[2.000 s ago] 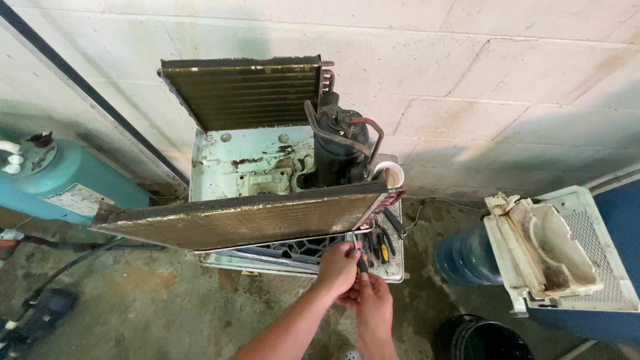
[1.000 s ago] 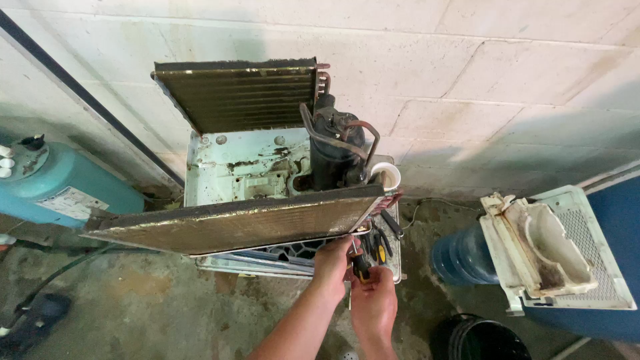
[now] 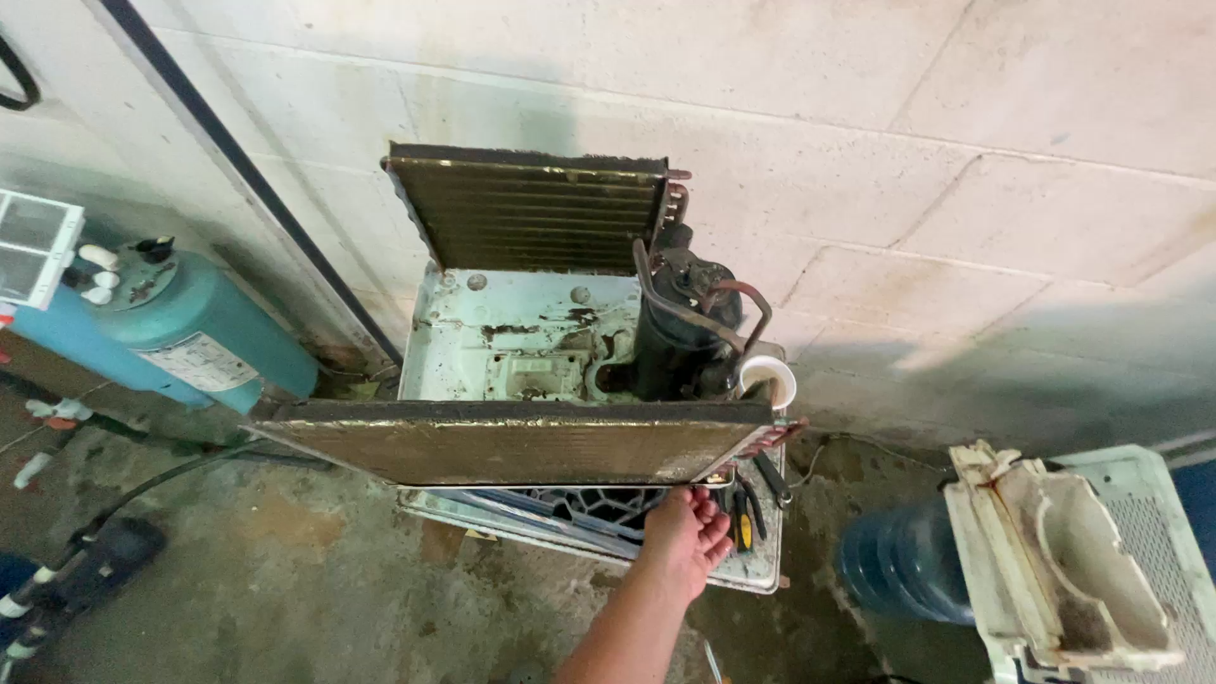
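My left hand [image 3: 686, 537] reaches up from below, its fingers loosely curled beside the lower right corner of the front finned coil [image 3: 532, 451]. Whether it grips the coil's edge cannot be told. My right hand is out of view. Just right of my left hand, a yellow-and-black handled tool [image 3: 744, 530] and other dark-handled tools lie on a white panel [image 3: 750, 573]. Behind the front coil, a black compressor [image 3: 679, 332] with bent copper pipes stands in a dirty white base pan [image 3: 532, 313]. A second finned coil [image 3: 541, 214] rises at the back.
A white cup [image 3: 781, 375] stands right of the compressor. Teal tanks [image 3: 204, 328] stand at left, near black hoses and pipe fittings. At right are a blue water jug [image 3: 898, 570], a stained white plastic housing [image 3: 1092, 560] and a perforated panel [image 3: 1154, 513]. A block wall rises behind.
My right hand has left the view. Both hands were together at the tools and held a small dark-handled tool; my left hand now shows alone by the coil's corner.
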